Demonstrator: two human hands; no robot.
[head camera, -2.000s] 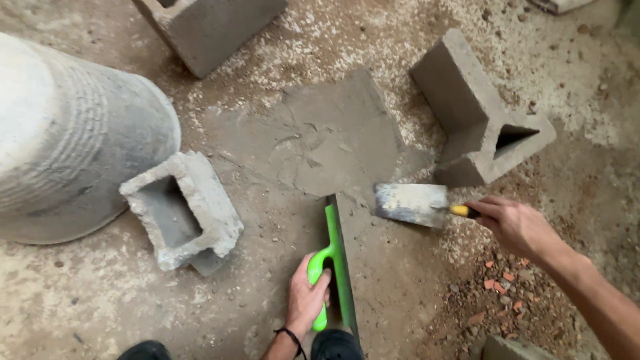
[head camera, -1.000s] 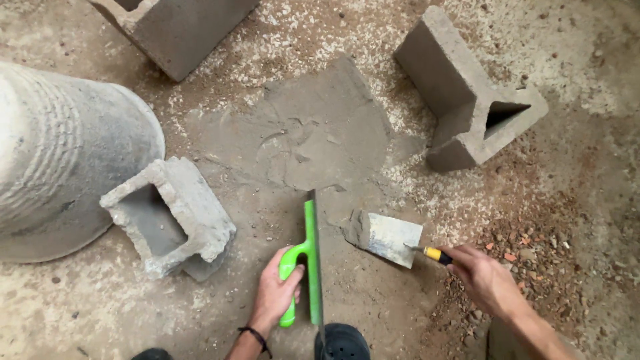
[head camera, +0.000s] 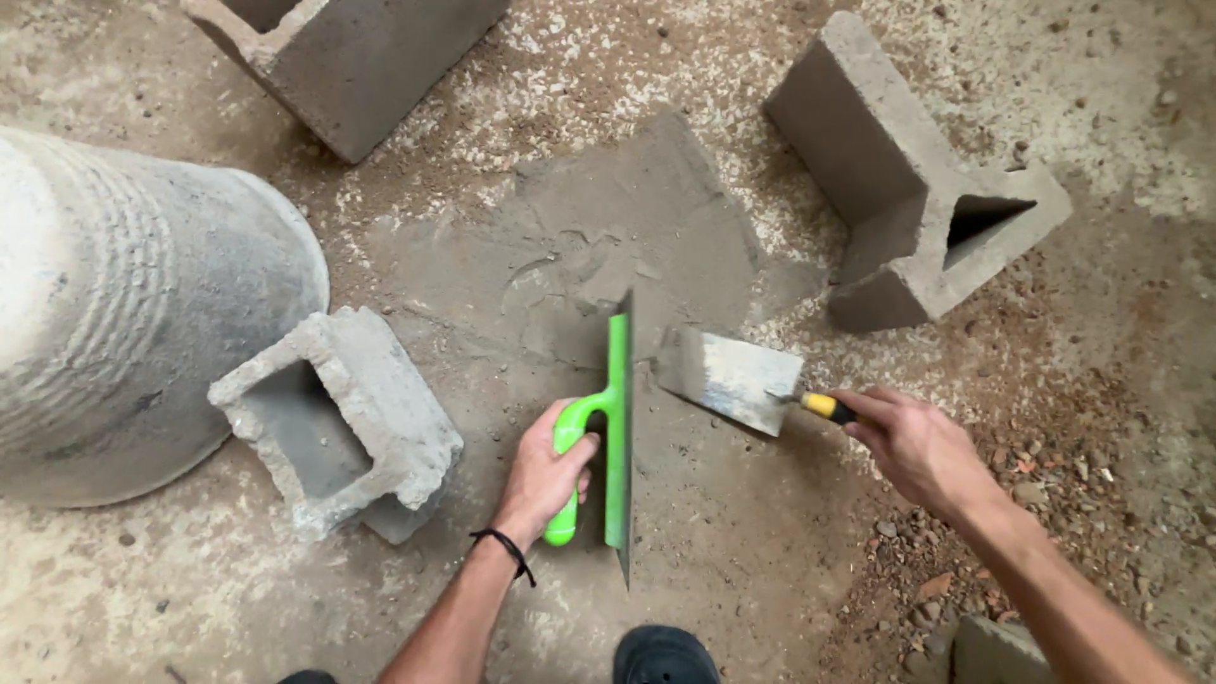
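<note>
My left hand (head camera: 551, 470) grips the green plastic handle of a finishing trowel (head camera: 619, 437), whose long metal blade stands on edge, its far end at the near side of a patch of wet mortar (head camera: 636, 237) spread on the ground. In my right hand (head camera: 912, 442) is the black and yellow handle of a bucket trowel (head camera: 750, 380). Its broad blade lies low over the ground, right of the green trowel, with grey mortar on its left end. A small gap separates the two blades.
An upturned, mortar-crusted bucket (head camera: 180, 313) is at the left, beside a broken hollow concrete block (head camera: 399, 408). More concrete block pieces lie at the top left (head camera: 380, 71) and upper right (head camera: 883, 152). Rubble (head camera: 940, 560) covers ground at the lower right. A dark shoe (head camera: 665, 655) shows at the bottom.
The bucket trowel has moved left toward the green-handled trowel, and mortar now shows on its left end, where two seconds ago little was visible. Both hands keep their holds.
</note>
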